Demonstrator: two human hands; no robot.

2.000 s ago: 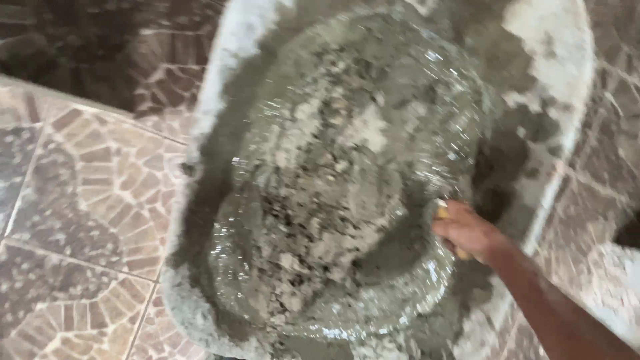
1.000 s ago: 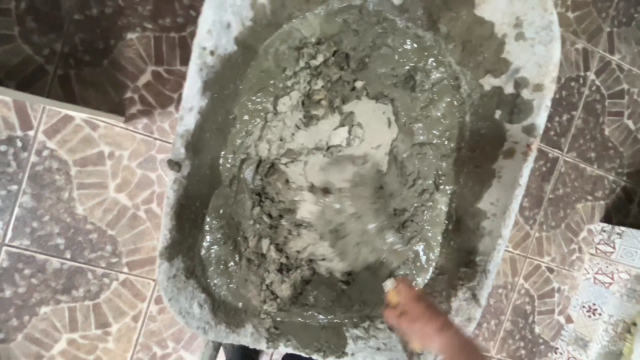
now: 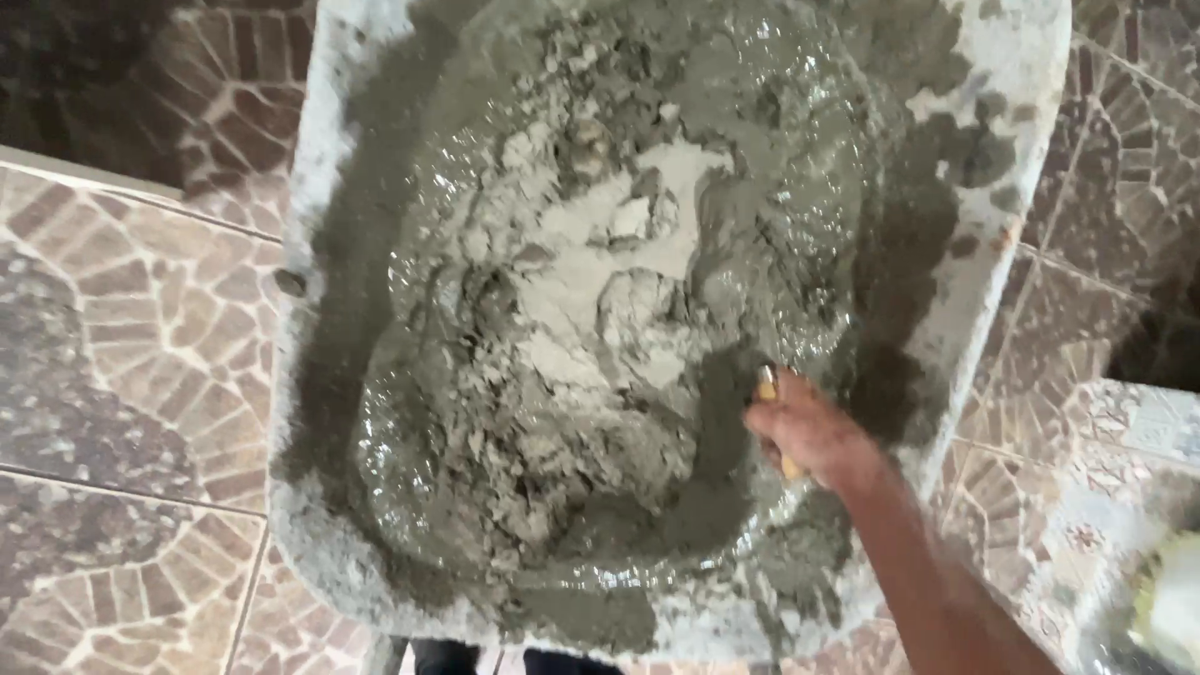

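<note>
My right hand [image 3: 811,427] is closed around the yellowish handle [image 3: 792,464] of a tool, likely a trowel, over the lower right part of the mix. The tool's blade cannot be made out against the grey mortar. Wet mortar [image 3: 562,450] fills the middle of a large whitish tub [image 3: 319,525], with a shiny wet rim around it. Pale dry powder [image 3: 581,272] and crumbly lumps lie at its centre. My left hand is out of view.
Patterned floor tiles [image 3: 169,319] surround the tub. At lower right lies a piece with patterned squares [image 3: 1078,534], and a blurred pale green and white object [image 3: 1172,591] is on it. Dark legs or shoes [image 3: 445,656] show below the tub's near edge.
Since a second ago my right hand has moved up and to the right with the tool handle. More pale powder shows at the centre than two seconds ago.
</note>
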